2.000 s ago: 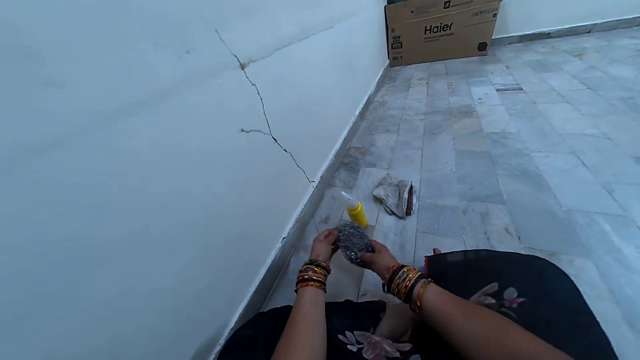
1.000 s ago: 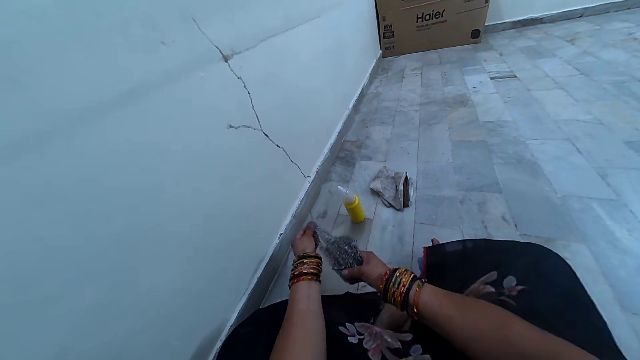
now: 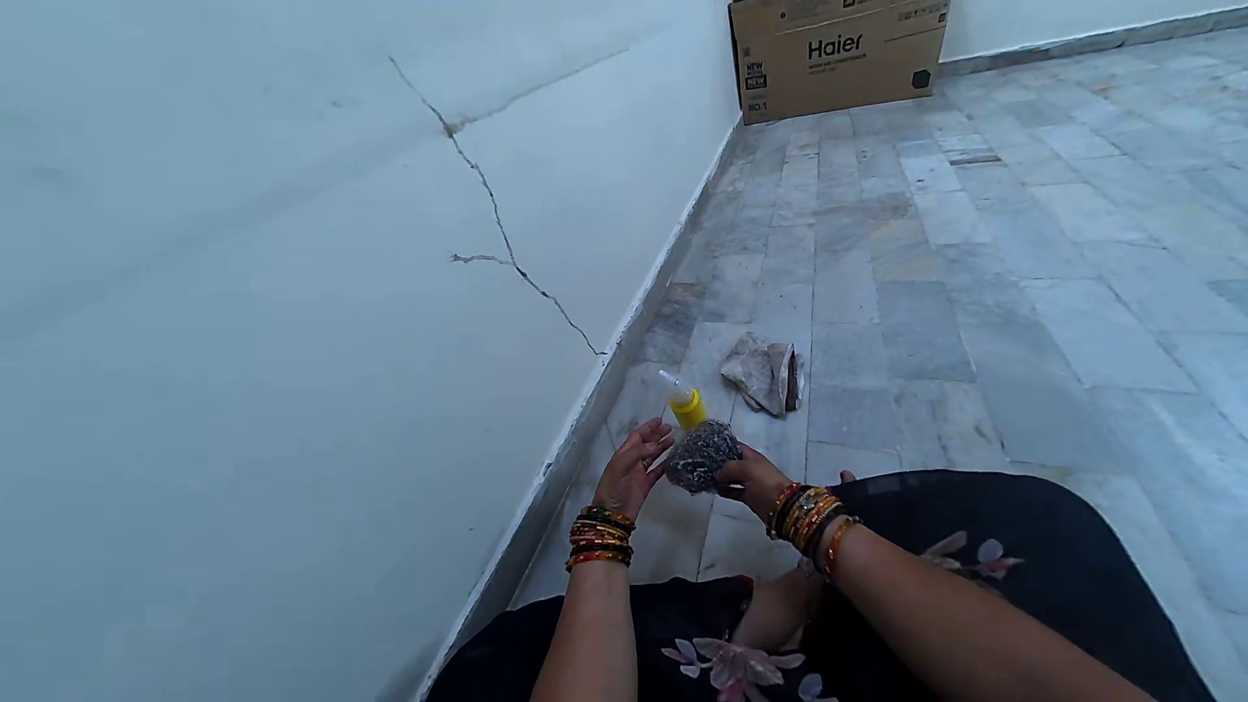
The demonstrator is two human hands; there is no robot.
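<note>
A grey, fibrous pad like a steel wool scrubber [image 3: 702, 455] is in my right hand [image 3: 753, 480], gripped at its right side. Close to the pad's left edge is my left hand [image 3: 636, 464], its fingers apart; whether they touch the pad is hard to tell. Just behind the pad, a yellow bottle with a clear nozzle [image 3: 688, 407] stands on the floor, its lower part hidden. A crumpled, stained whitish cloth or pouch [image 3: 760, 372] lies on the tiles farther back and to the right.
On the left rises a pale wall [image 3: 292, 390] with a branching crack [image 3: 497, 216]. A low skirting [image 3: 624, 346] runs along its foot. A Haier cardboard box [image 3: 843, 60] stands at the back on the marble-tiled floor [image 3: 926, 331]. Dark floral clothing covers my legs.
The grey pad was stretched between both hands a second ago; now it is bunched in my right hand. My left hand has let go of its end and opened.
</note>
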